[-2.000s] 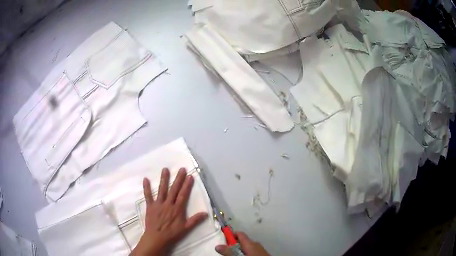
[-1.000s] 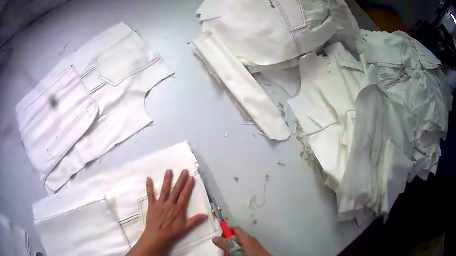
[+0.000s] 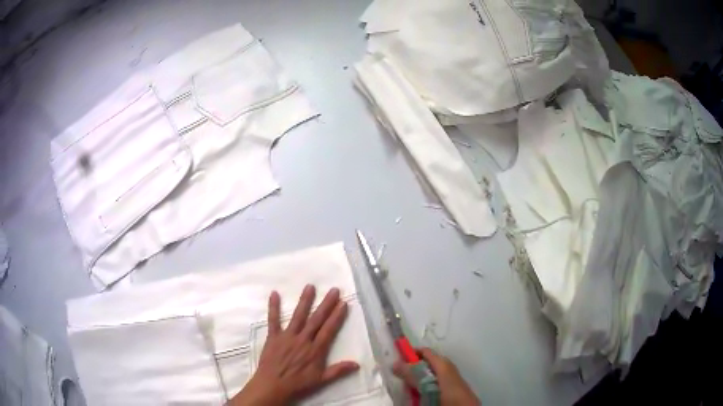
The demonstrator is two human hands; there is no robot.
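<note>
A white front panel (image 3: pixel 143 361) with dark stitching lies flat at the bottom, cut off by the lower picture edge. My left hand (image 3: pixel 297 353) is bare and lies on it palm down with fingers spread, holding nothing. My right hand (image 3: pixel 444 384) is at the bottom, partly cut off, closed round the red and greyish handles of the tailor's shears (image 3: pixel 380 285). The long silver blades point up and away, just right of the panel's right edge. The blades look closed or nearly closed.
A stitched panel with a pocket (image 3: pixel 230 162) lies at the upper left. A long narrow cloth piece (image 3: pixel 432 151) lies beyond the shears. A rumpled bundle (image 3: pixel 626 246) and a panel stack (image 3: pixel 444 55) fill the right and top. Trimmings (image 3: pixel 477 273) and threads are scattered on the grey table (image 3: pixel 317 198).
The shears have moved forward and away from the panel's right edge, showing their full blades. My left hand stays spread on the panel. The whole view has shifted, so everything appears further right.
</note>
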